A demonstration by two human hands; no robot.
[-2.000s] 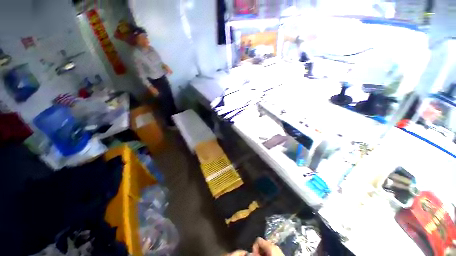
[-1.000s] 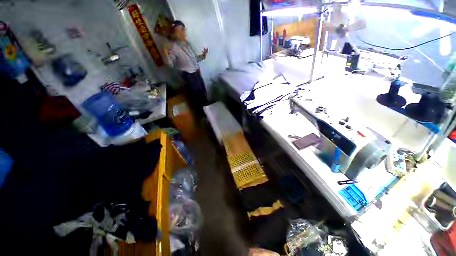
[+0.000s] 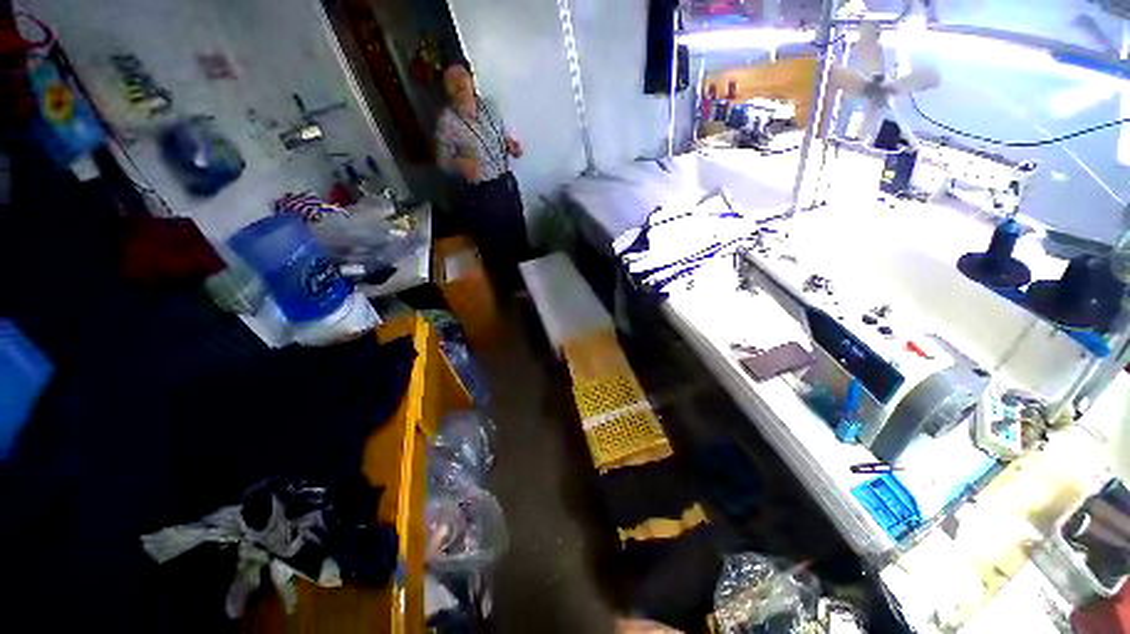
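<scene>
A small blurred sliver of one of my hands [image 3: 649, 625] shows at the bottom edge. I cannot tell which hand it is or whether it holds anything; the other hand is not seen. A long bench [image 3: 616, 415] with a yellow woven-look top stands ahead. To the right, a white sewing machine [image 3: 923, 403] with a blue-black panel stands on a white table [image 3: 731, 378]. A dark reddish-brown smartphone [image 3: 778, 360] lies flat left of the machine. A blue tray [image 3: 887, 505] is near the table's front edge. Cut pieces [image 3: 694, 235] lie farther back.
A person [image 3: 480, 155] stands at the aisle's far end beside a carton [image 3: 465, 291]. A yellow-orange frame [image 3: 413, 495] with dark cloth [image 3: 297, 409] and bagged goods [image 3: 465, 520] lines the left. A scrap box with clear plastic [image 3: 762, 598] is at bottom right. A blue water bottle [image 3: 294, 275] lies on the left.
The view has swung left and steadied, so the room sits farther right. Two hands together at the bottom edge have dropped to one sliver. The person's raised arm is lower.
</scene>
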